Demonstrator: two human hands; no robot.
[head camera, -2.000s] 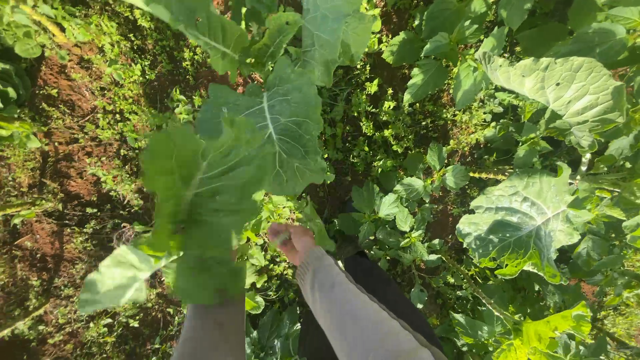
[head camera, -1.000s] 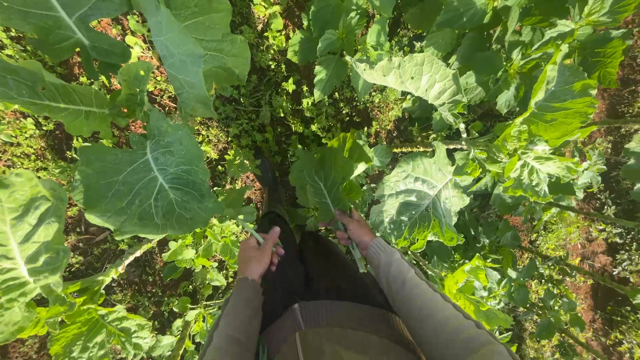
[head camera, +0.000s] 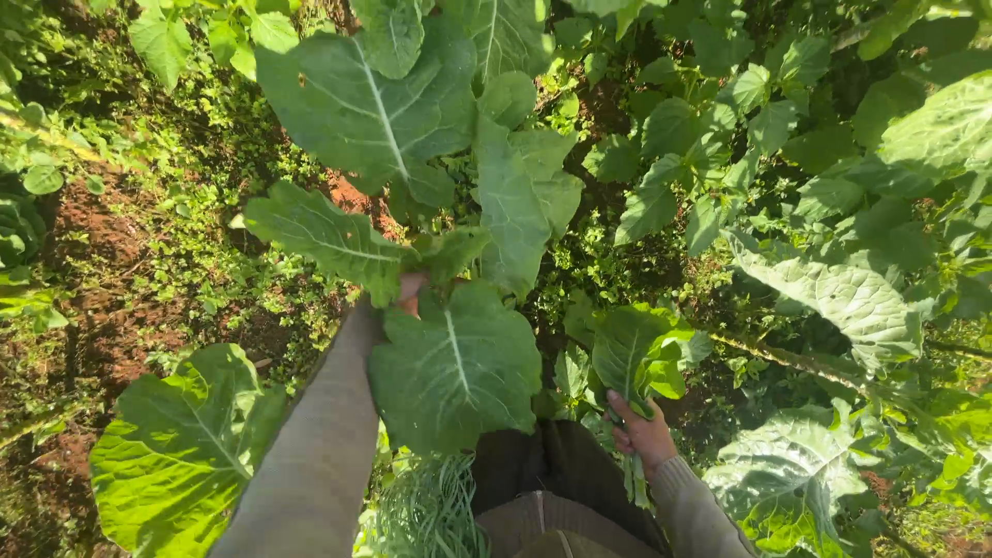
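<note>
My right hand (head camera: 643, 434) is closed around the stalks of a small bunch of leafy greens (head camera: 629, 353), whose blades point up and whose cut stalks hang below the fist. My left hand (head camera: 411, 293) reaches in among the leaves of a collard or kale plant (head camera: 387, 116), near its centre. Leaves cover most of its fingers, so its grip cannot be told. One broad leaf (head camera: 457, 364) with a pale midrib spreads just below that hand and hides part of my body.
A large sunlit leaf (head camera: 190, 449) stands left of my left sleeve. Thick bare stems (head camera: 790, 360) and broad leaves (head camera: 837, 298) crowd the right side. Thin green strands (head camera: 434, 511) hang by my waist. Red soil (head camera: 101, 271) with low weeds lies at the left.
My left hand has gone from near my lap, where it held a stalk, up into the plant's leaves. My right hand still holds the bunch. The view has shifted to the left.
</note>
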